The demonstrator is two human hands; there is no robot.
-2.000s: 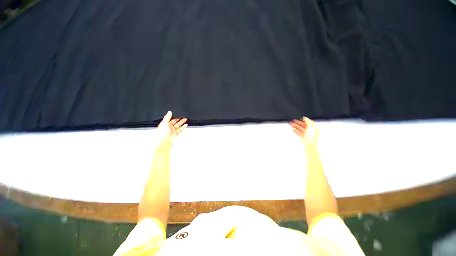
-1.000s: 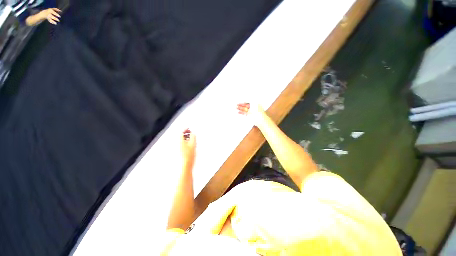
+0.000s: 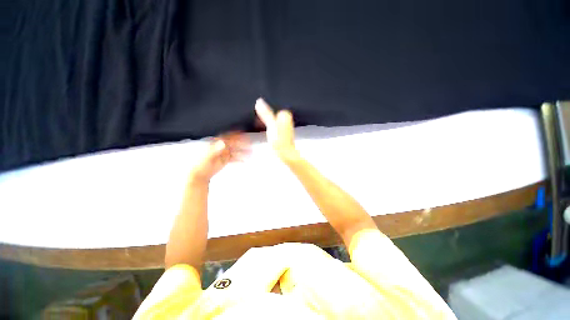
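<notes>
The black fabric ply [image 3: 375,62] covers the far part of the table, with loose folds at the left and a smoother area at the right. Its near edge lies along the white underlay paper [image 3: 375,169]. My left hand [image 3: 228,153] is over the paper just below the fabric edge, blurred, with fingers spread. My right hand [image 3: 278,128] is at the fabric edge, thumb and fingers apart. I see no fabric gripped in either hand.
The brown wooden table edge [image 3: 437,219] runs in front of me. A metal end rail [image 3: 551,144] stands at the right, with a blue piece [image 3: 541,197] beside it. A white box [image 3: 519,297] and a carton [image 3: 94,300] are on the floor.
The view has turned back from the slanted table to face the fabric edge, and the rail now shows at the right. My hands have moved to the fabric edge. The other person's hand has left view.
</notes>
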